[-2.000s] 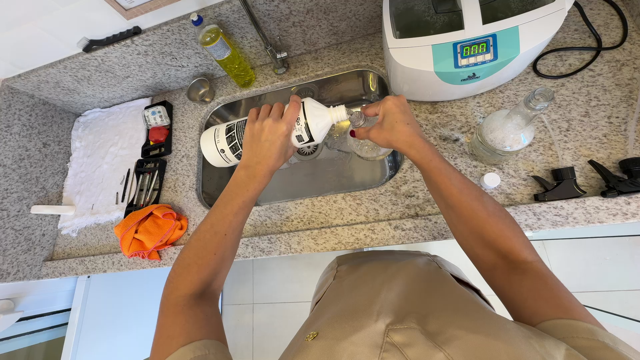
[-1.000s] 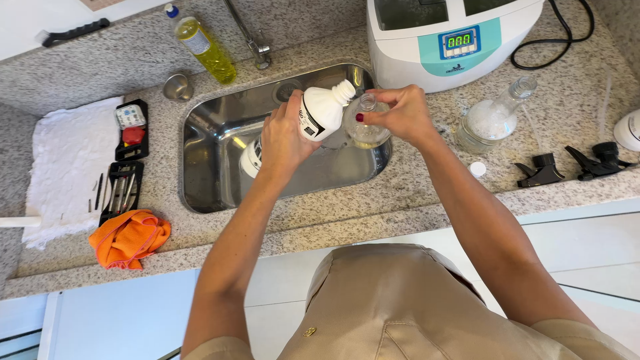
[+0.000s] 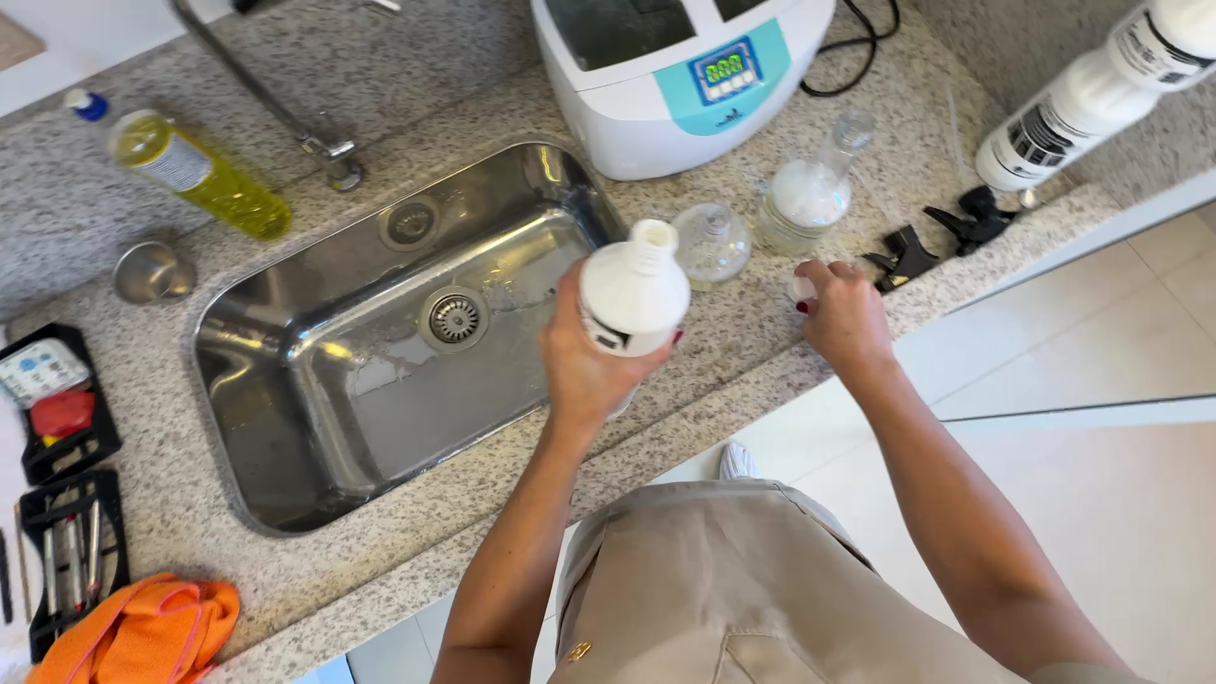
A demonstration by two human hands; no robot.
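My left hand [image 3: 594, 366] grips an uncapped white plastic bottle [image 3: 635, 285], held upright beside the sink's right end. In my right hand [image 3: 845, 318], between thumb and fingers, is a small white cap [image 3: 803, 289], low over the counter. A clear round bottle [image 3: 712, 247] with suds inside stands on the granite just behind the white bottle. To its right is a second clear bottle [image 3: 807, 199] with a long neck and foam in it. Two black spray heads, one [image 3: 902, 258] near my right hand and another [image 3: 974, 220] beyond, lie on the counter.
A steel sink [image 3: 380, 380] lies left of my hands. Behind stands a white ultrasonic cleaner [image 3: 665, 104] with its cable. Yellow liquid soap [image 3: 199, 176], a metal cup [image 3: 154, 273], tool trays [image 3: 76, 541] and an orange cloth [image 3: 142, 632] are left; large white bottles [image 3: 1064, 123] stand right.
The round clear bottle, held in my right hand over the sink before, now stands on the counter. The white bottle has come upright and right, and my right hand has taken the cap. The view has shifted right.
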